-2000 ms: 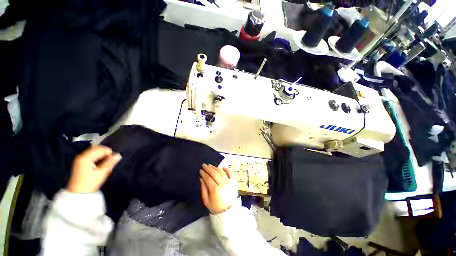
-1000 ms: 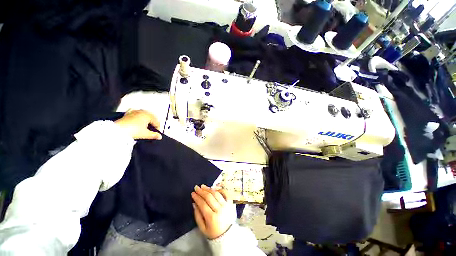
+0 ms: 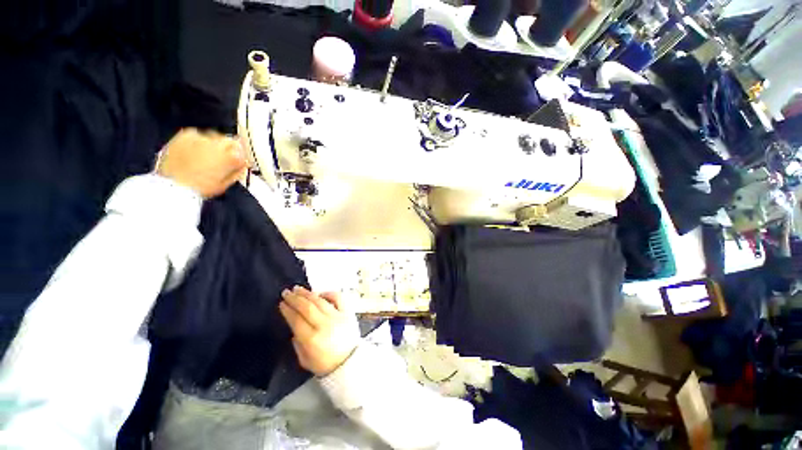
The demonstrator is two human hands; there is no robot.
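A black cut panel point(image 3: 237, 281) hangs over the table's front edge, left of the machine bed. My left hand point(image 3: 204, 162) is closed on the panel's far edge, just left of the needle area. My right hand point(image 3: 318, 329) rests on the panel's right edge near the table front; its fingertips lie on the cloth. The cream-white lockstitch machine point(image 3: 352, 132) has its presser foot point(image 3: 303, 195) to the right of the panel, with no cloth visible under it. Stacked dark cut pieces point(image 3: 532, 290) lie right of the bed.
A big black garment heap point(image 3: 79, 114) lies left and behind the machine. A pink-white spool point(image 3: 333, 60) and dark thread cones point(image 3: 554, 21) stand behind the head. A teal tray point(image 3: 651, 211) is beyond the motor end. A wooden stool point(image 3: 690, 409) is at lower right.
My left hand has come from the lower left to the cloth's far edge and moved it outward. The panel now hangs more steeply. The view has shifted, so the machine appears further left and higher.
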